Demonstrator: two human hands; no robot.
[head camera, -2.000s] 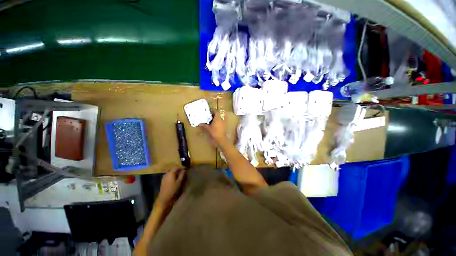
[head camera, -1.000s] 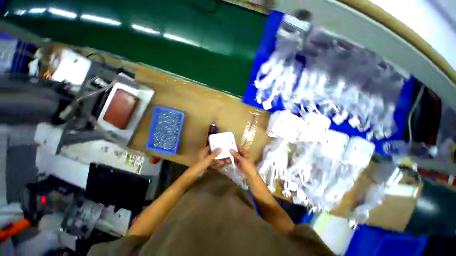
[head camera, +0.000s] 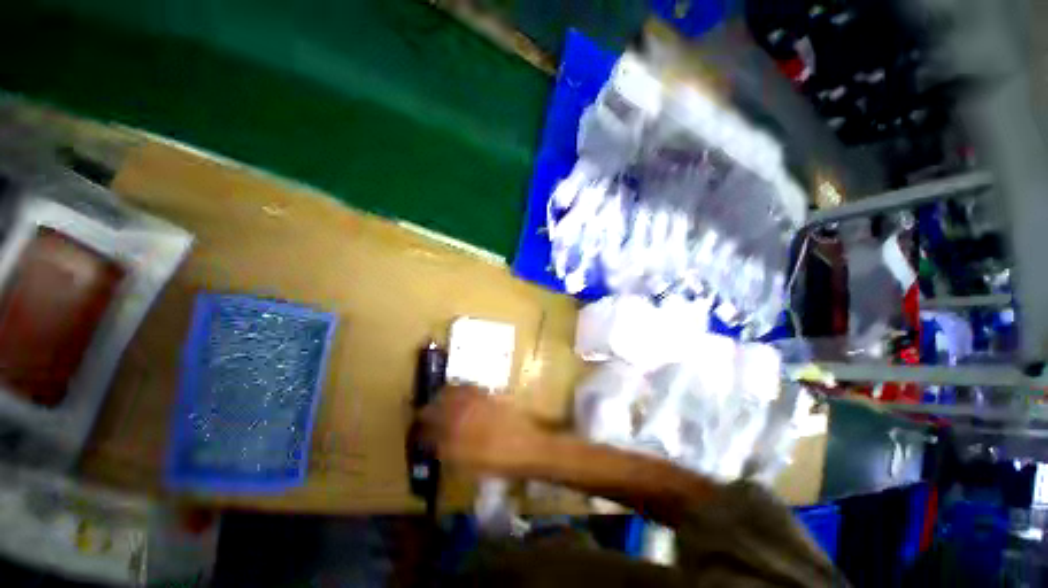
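The view is blurred. A white plastic housing (head camera: 480,351) lies flat on the tan bench (head camera: 374,270). The black electric screwdriver (head camera: 431,370) is just left of it, pointing away from me. My right hand (head camera: 465,427) reaches in from the right, just below the housing, with its fingers closed across the middle of the screwdriver. The tool's tip end and rear end show above and below the hand. My left hand is not in view. A whitish cord or bag (head camera: 494,505) shows below my right hand.
A blue screw tray (head camera: 253,391) stands on the bench to the left. The press pad (head camera: 52,310) is at the far left. White units with bagged cords (head camera: 678,402) lie to the right, with more on a blue sheet (head camera: 552,149) behind. A green conveyor (head camera: 310,115) runs along the back.
The housing, held in both hands a second ago, now lies on the bench. My right hand has moved onto the screwdriver. My left hand has left the picture. The camera view has shifted.
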